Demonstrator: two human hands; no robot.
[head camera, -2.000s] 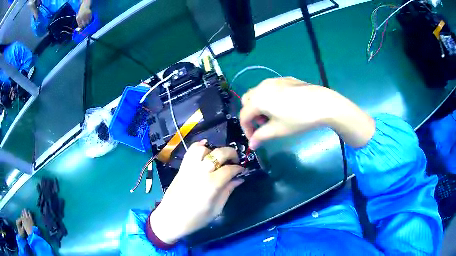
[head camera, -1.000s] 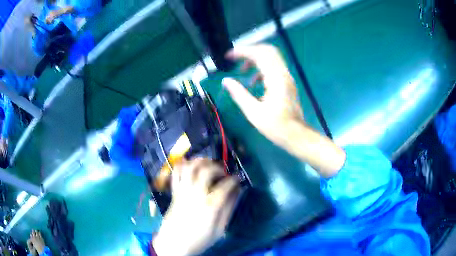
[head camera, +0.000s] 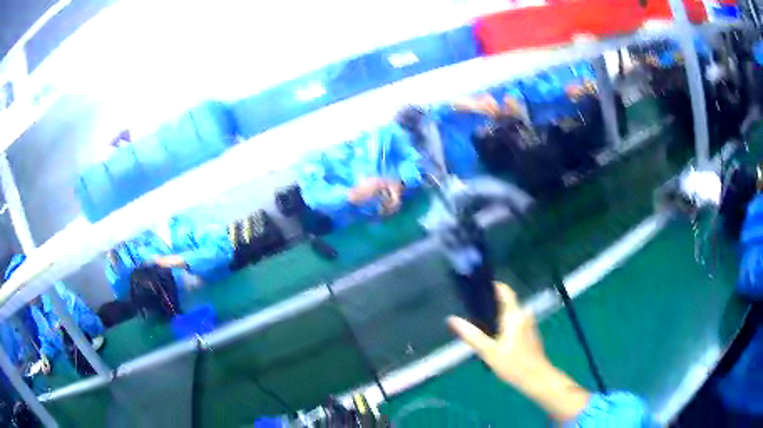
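The electric screwdriver (head camera: 475, 288), a thick black cylinder with a pale label, hangs upright at the centre. My right hand (head camera: 510, 338) is at its lower end, thumb and fingers spread on either side of it. The blur hides whether they touch it. The black device housing (head camera: 355, 413) shows only its far end at the bottom edge. My left hand is out of the picture.
A white rail (head camera: 427, 364) runs beyond the housing. A black cord or strap (head camera: 579, 334) crosses the bench right of my hand. Workers in blue smocks (head camera: 360, 180) sit along the opposite line, with black units and a blue bin (head camera: 194, 321).
The view has tilted up, so the housing has dropped to the bottom edge and my left hand has left the picture. My right hand has gone from the housing to the screwdriver.
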